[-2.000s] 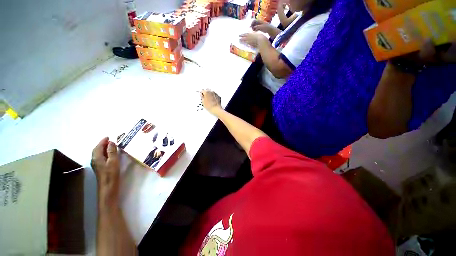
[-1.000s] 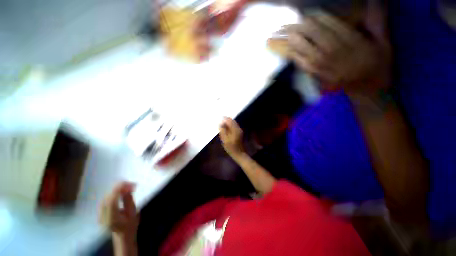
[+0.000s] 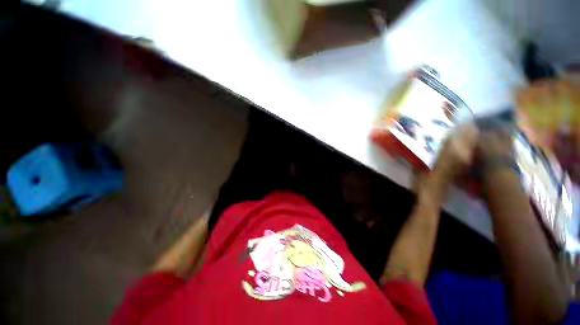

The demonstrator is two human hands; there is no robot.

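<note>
The picture is blurred. A retail box (image 3: 423,120) with a white photo face and orange-red end lies on the white table (image 3: 318,108), right of centre. My right hand (image 3: 456,149) is at the box's right edge, beside another person's hand; whether it grips the box cannot be told. A second box or row of boxes (image 3: 540,181) with white and dark faces shows further right, behind the other person's arm. My left forearm shows at lower left, but my left hand is not visible.
An open brown carton (image 3: 343,28) is at the top centre. Orange boxes (image 3: 550,108) are blurred at the right. A blue stool (image 3: 57,178) stands on the floor at left. Another person's forearm (image 3: 518,222) reaches up from the lower right, above blue clothing.
The view has swung to the left, bringing in the floor and blue stool. My right hand has moved to the box. Another person's arm now reaches beside it. My left hand has left view.
</note>
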